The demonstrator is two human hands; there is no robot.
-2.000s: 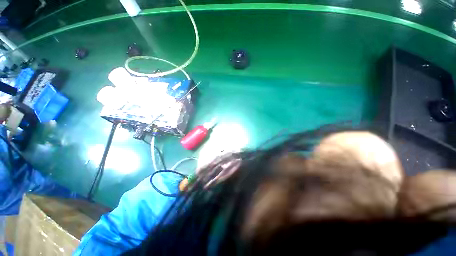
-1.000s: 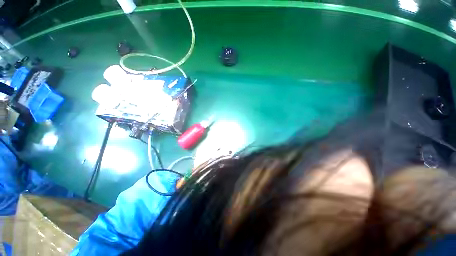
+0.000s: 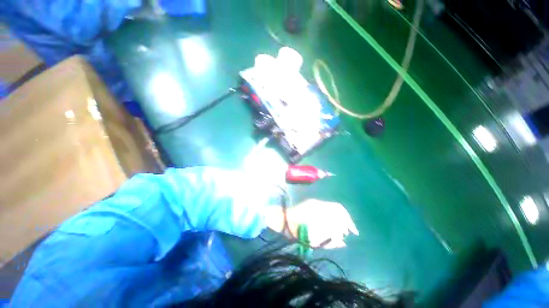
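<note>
My left hand (image 3: pixel 322 222) is over the bench, washed out by glare. Its fingers point right, and I cannot tell if they hold anything. A green piece (image 3: pixel 303 238), perhaps the rear end of the handpiece, shows at the hand with a thin dark cable by the wrist. A red squeeze bottle (image 3: pixel 303 174) lies just beyond the hand, its pale nozzle pointing right. My right hand is not in view; only a blue sleeve shows at the lower right corner. Dark hair covers the bottom centre.
A control box (image 3: pixel 295 111) with two white cylinders stands behind the bottle. A yellowish hose (image 3: pixel 376 114) loops past a round black part (image 3: pixel 374 126). A cardboard box (image 3: pixel 60 144) is at left. A dark tray (image 3: pixel 481 280) is at lower right. Another person's blue sleeve (image 3: pixel 60 24) is at upper left.
The view has turned and swung left. My left hand now shows clear of the hair. The other hand-like shapes blurred at lower right have gone from view, and less of the tray shows.
</note>
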